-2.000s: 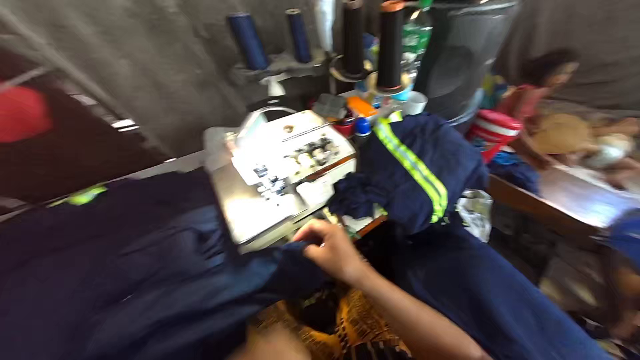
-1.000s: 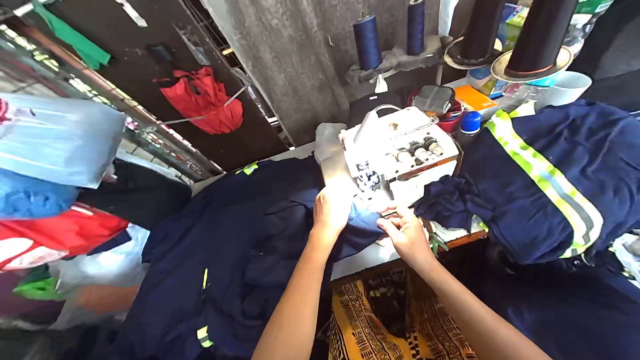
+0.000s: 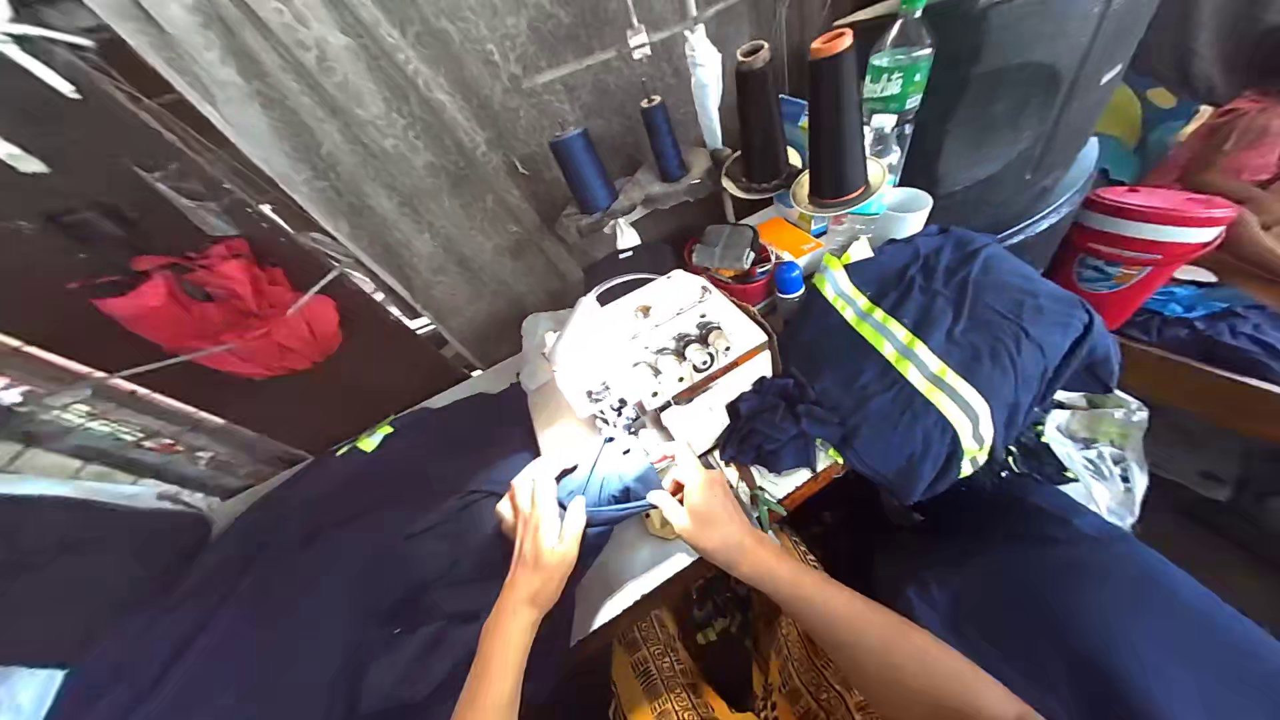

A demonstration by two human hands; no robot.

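A white overlock sewing machine (image 3: 660, 340) stands on the table, brightly lit by its lamp. Just in front of its needle area, my left hand (image 3: 545, 525) grips navy fabric (image 3: 615, 485) near a fold. My right hand (image 3: 705, 505) pinches the same fabric's edge between thumb and fingers, right of the left hand. The rest of the navy garment (image 3: 330, 560) spreads leftward over the table. Whether the cloth lies under the presser foot is hidden by glare and fingers.
A folded navy garment with a reflective stripe (image 3: 915, 370) lies to the right, by small scissors (image 3: 765, 505). Behind stand blue thread cones (image 3: 583, 170), black thread cones (image 3: 837, 120) and a plastic bottle (image 3: 900, 70). A red bucket (image 3: 1140, 250) and a seated person are at far right.
Two seconds ago only my right hand was clearly on the cloth at the machine; now both hands hold it there. The view has swung left, then partly back right.
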